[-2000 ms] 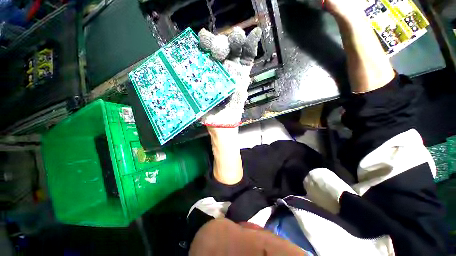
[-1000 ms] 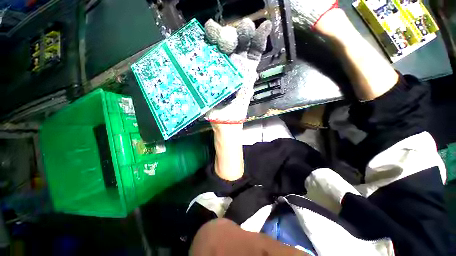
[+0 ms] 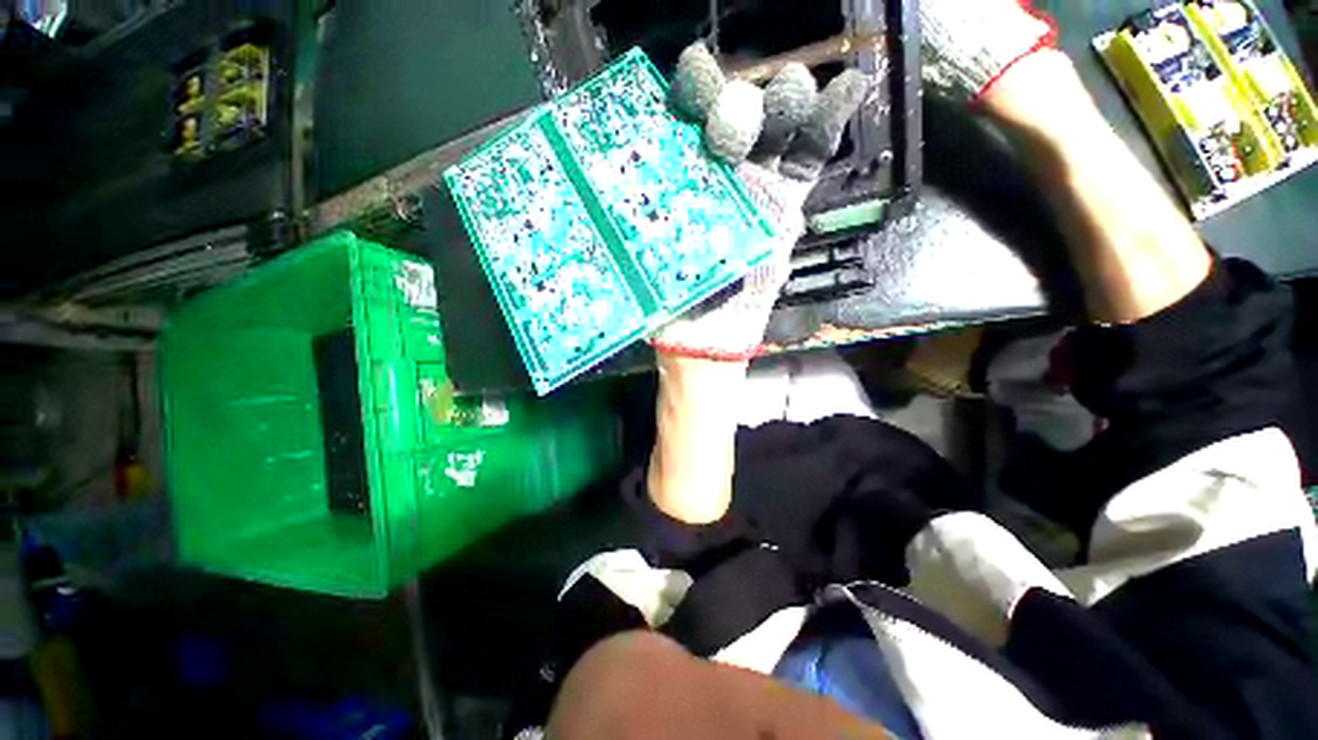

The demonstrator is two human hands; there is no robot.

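A teal-green circuit board (image 3: 614, 217) in two halves, white print up, lies at a slant left of the black carrier frame (image 3: 903, 116). My left hand (image 3: 752, 188), in a grey-white glove with a red cuff, holds the board at its right edge. The fingers are curled up past the edge, over the frame's opening; the palm is partly hidden by the board. My right hand (image 3: 983, 41), also gloved, is right of the frame and cut off by the top edge. Its fingers do not show, so its grip cannot be told.
A yellow-edged board (image 3: 1211, 101) lies on the bench at the right. A large green crate (image 3: 398, 419) with a dark divider stands below left of the bench. Another yellow-black board (image 3: 224, 104) lies at the upper left. The bench edge (image 3: 940, 325) runs before my lap.
The whole view has shifted, so things sit further right in the picture. My right hand has come partly into view from the top. My left hand keeps its hold on the board.
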